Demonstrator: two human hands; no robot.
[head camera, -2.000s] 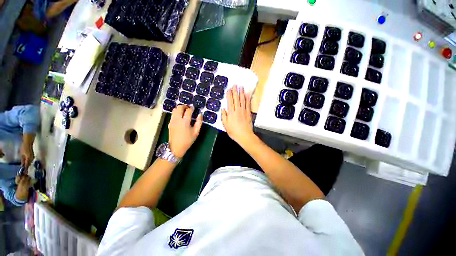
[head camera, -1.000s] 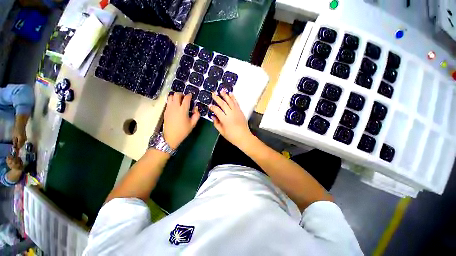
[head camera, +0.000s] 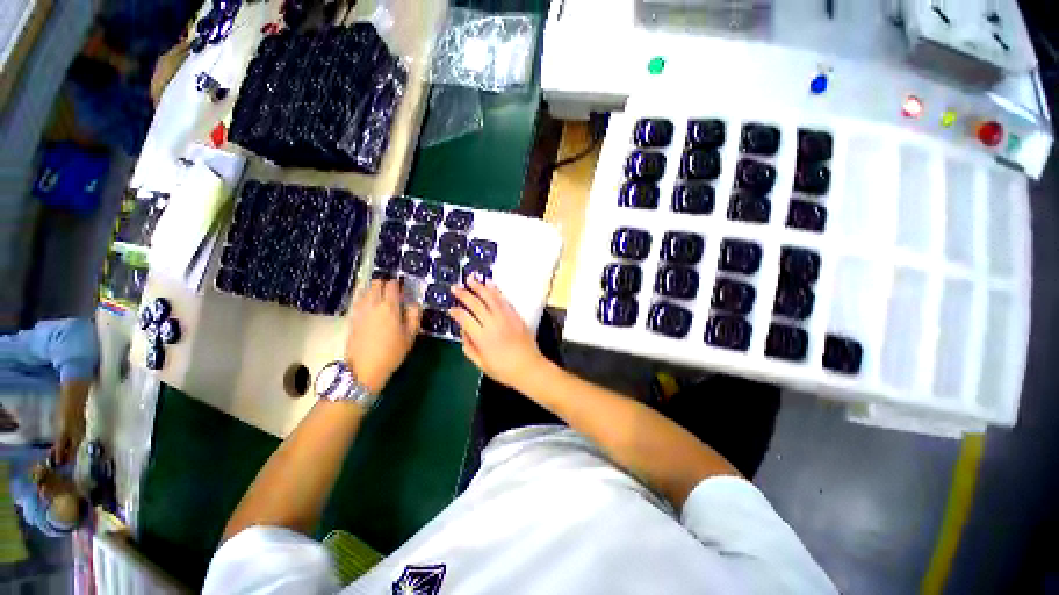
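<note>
A white foam sheet (head camera: 530, 258) holds close rows of black housings (head camera: 451, 242), with a bare strip along its right side. My left hand (head camera: 381, 337) is over the near-left corner of the rows, fingertips on or just beside the housings. My right hand (head camera: 494, 335) reaches over the near-right part of the rows, fingertips touching the housings there. The fingers hide the housings beneath them, so a grip on any one cannot be made out. A large white compartment tray (head camera: 586, 312) on the right has housings in its left columns.
Stacked black parts (head camera: 293, 246) and a second stack (head camera: 311, 99) stand on the pale wooden board (head camera: 232, 372). Crumpled clear plastic (head camera: 482, 52) lies at the back. A machine edge with a red button (head camera: 989, 134) is behind the tray. Another person's hands (head camera: 58, 465) show far left.
My right hand has moved left from the foam's bare strip onto the housing rows. My left hand has shifted slightly left along the near edge. The camera view has also shifted.
</note>
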